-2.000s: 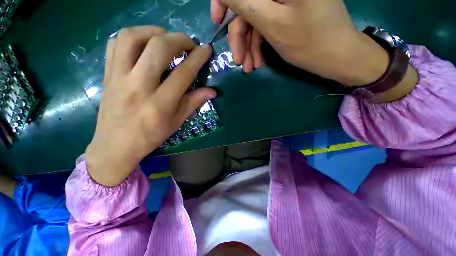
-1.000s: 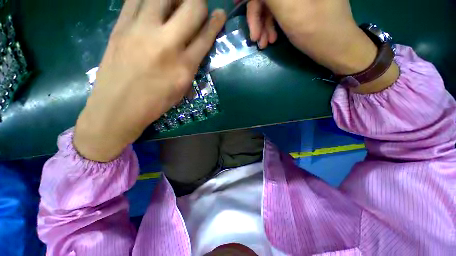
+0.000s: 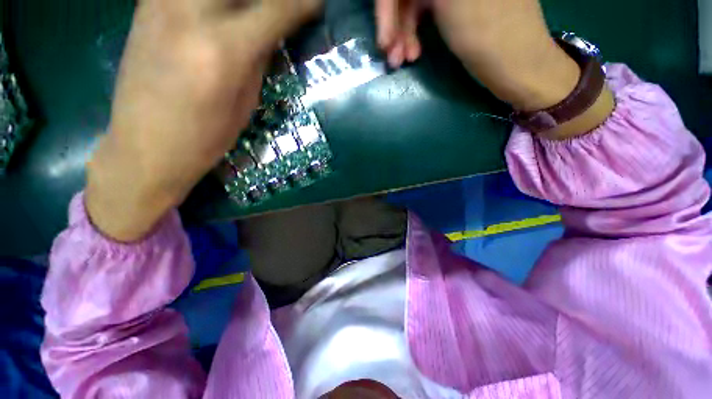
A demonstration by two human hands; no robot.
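Note:
The green circuit board panel [image 3: 300, 165] lies at a slant on the dark-green mat near its front edge. It has rows of tiny parts and bright silver rectangles. My left hand [image 3: 191, 86] is over the panel's left side, and its fingers are blurred and cut off by the top edge. A clear film strip [image 3: 342, 72] with strong white glare lies right of the panel's upper part. My right hand [image 3: 480, 51] is above and right of the film, cut off at the top. Its lower fingertips show near the film. The tweezers are out of sight, and I cannot tell what either hand holds.
Part of another board stack [image 3: 11, 113] is at the far left on the mat [image 3: 437, 132]. The mat's front edge runs just below the panel. A dark blue sleeve [image 3: 22, 327] of a person is at lower left. A thin wire is by my right wrist.
My left hand has moved up and left, uncovering more of the panel. My right hand's upper part and the tweezers have left the top of the picture. The whole view has shifted slightly.

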